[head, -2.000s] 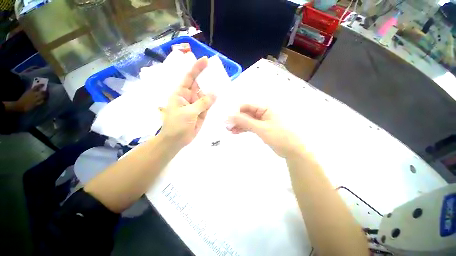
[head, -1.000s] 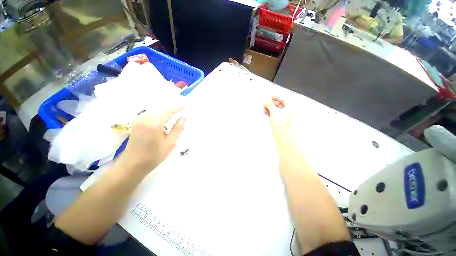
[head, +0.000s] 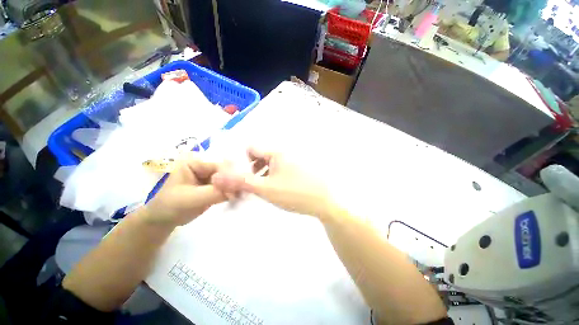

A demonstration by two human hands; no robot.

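Note:
My left hand [head: 190,190] and my right hand [head: 266,181] meet over the white table [head: 381,159], just right of the basket. Their fingertips touch or overlap, and the fingers are slightly blurred. A small pale edge, possibly sheer white fabric, shows between the fingers of my right hand. Any piece there nearly vanishes against the white table, so I cannot tell how it is held. White work pieces [head: 165,117] lie piled in the blue plastic basket [head: 232,94] and hang over its near rim. A yellowish printed strip [head: 159,165] lies on the pile.
The off-white sewing machine head [head: 495,247] with a blue label stands at the lower right. A printed ruler scale [head: 212,295] runs along the table's front edge. Behind are red baskets [head: 348,25], a cardboard box [head: 332,82] and another worktable [head: 438,95].
My hands were apart, the left by the pile and the right farther back on the table. Now they have come together between those places. The basket and machine are nearly unmoved.

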